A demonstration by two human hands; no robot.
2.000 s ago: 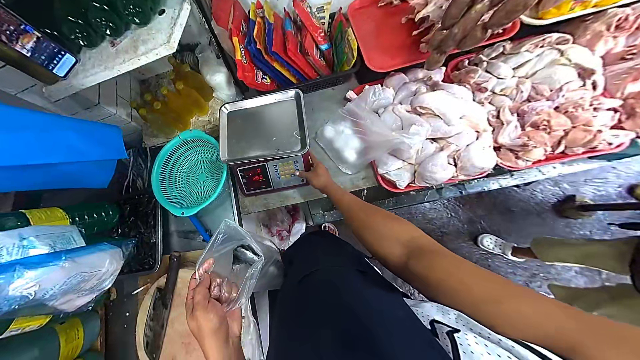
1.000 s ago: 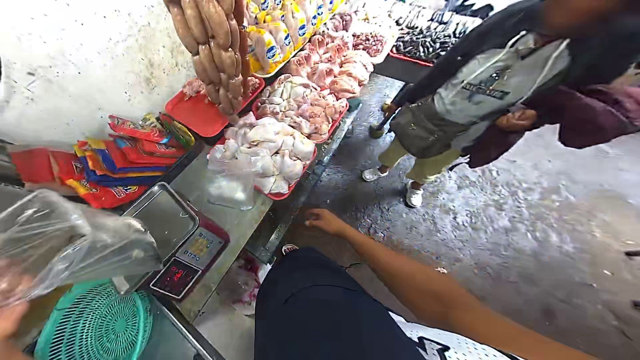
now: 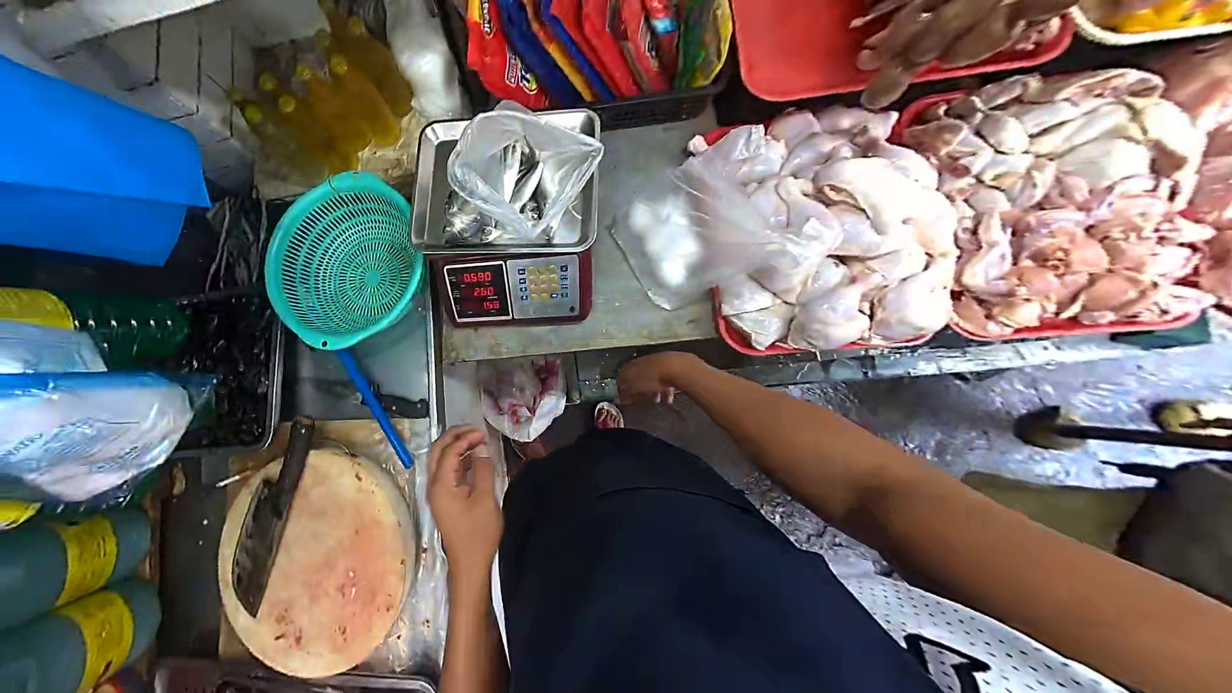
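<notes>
My left hand hangs beside the steel counter edge, fingers loosely apart, holding nothing. Over the counter's front edge, below the scale and the chicken, my right hand is half curled with nothing visible in it. A clear plastic bag of small silvery fish rests in the steel pan of a red digital scale, whose display is lit. Right of the scale lies a clear bag with white contents, against raw chicken pieces on a red tray.
A teal plastic colander sits left of the scale, near a blue handle. A cleaver lies on a round chopping board. A bag of meat is below the counter. More chicken fills a tray at right.
The clear bag, in my left hand earlier, now rests on the scale pan, and that hand has let go. My right hand has left the scale's keys. The view swung right, then back.
</notes>
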